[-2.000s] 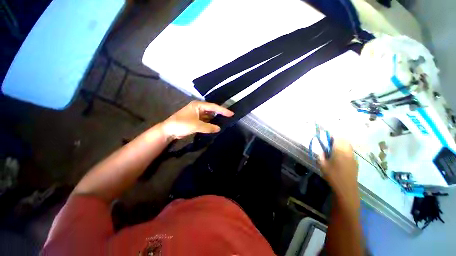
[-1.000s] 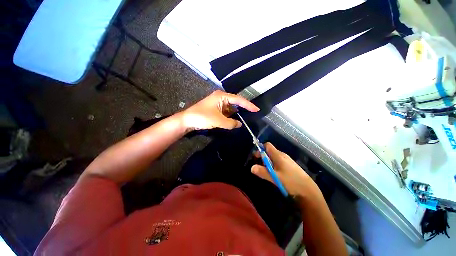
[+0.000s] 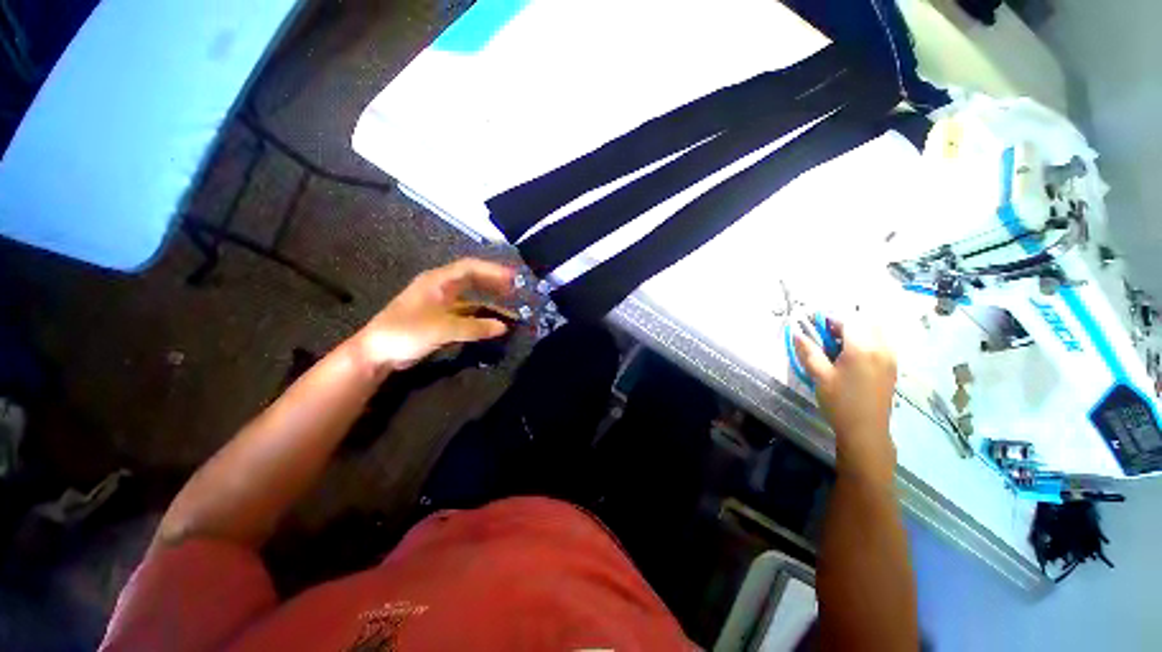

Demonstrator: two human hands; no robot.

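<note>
Several long black bands (image 3: 688, 236) fan out on the white table (image 3: 612, 77), their near ends at the front edge. My left hand (image 3: 440, 312) is left of the nearest band end, thumb and fingers apart. Small pale scraps (image 3: 525, 296) show at its fingertips; whether they touch the skin is unclear. My right hand (image 3: 856, 376) has its fingers at the blue handles of the scissors (image 3: 812, 341), low over the table, blades pointing away from me. Dark cloth or trousers (image 3: 561, 395) cover my lap; the two cannot be told apart.
A white sewing machine (image 3: 1051, 318) stands at the right, with small metal parts (image 3: 953, 414) near it. A black thread bundle (image 3: 1068, 535) hangs at the table's right end. Dark cloth (image 3: 867, 32) lies at the far side. A pale folding table (image 3: 115, 127) stands left.
The scissors and my right hand have moved from beside my left hand to over the table at the right. My left hand has moved slightly left, and pale scraps now show by its fingertips.
</note>
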